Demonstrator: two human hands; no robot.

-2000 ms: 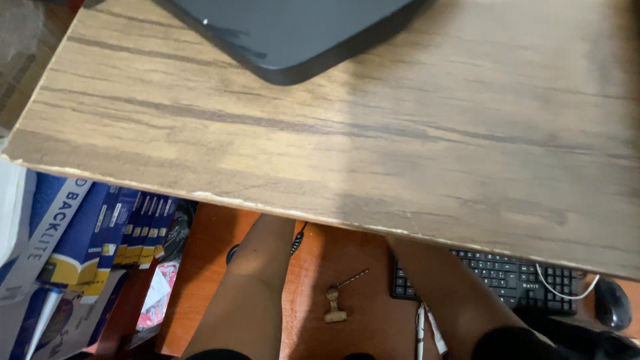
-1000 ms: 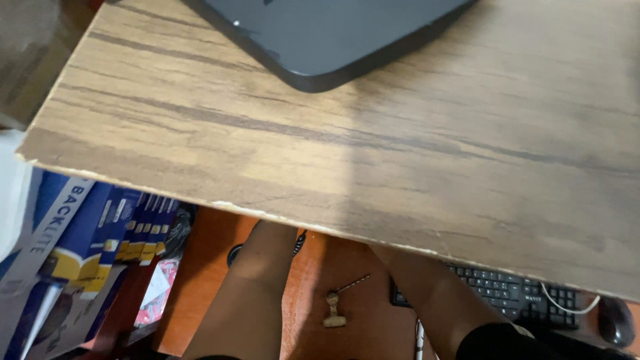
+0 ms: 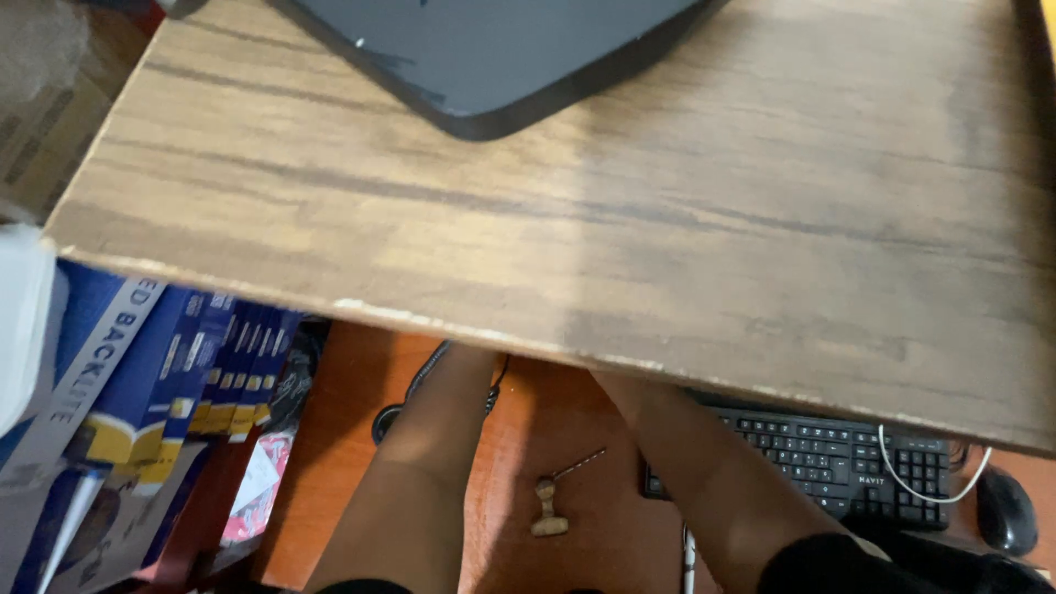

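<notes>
A wood-grain shelf board [image 3: 511, 247] with a chipped front edge spans the upper view. Both my forearms reach beneath it, so my left hand and my right hand are hidden; what they hold or touch does not show. On the board rests a dark flat device or tray with a rounded corner [image 3: 495, 66]. Between my forearms, a small wooden-handled tool with a thin twisted metal shaft [image 3: 549, 507] lies on the reddish-brown desk [image 3: 610, 544]. A black coiled cable [image 3: 493, 398] runs by my left forearm.
A black keyboard [image 3: 813, 462] lies beside my right forearm, with a white cable [image 3: 928, 499] over it and a black mouse [image 3: 1005, 511] to its right. Blue and yellow printed boxes [image 3: 190, 363] stand at the left, near a white plastic container [image 3: 21, 322]. A pen-like object [image 3: 690, 557] lies by my right forearm.
</notes>
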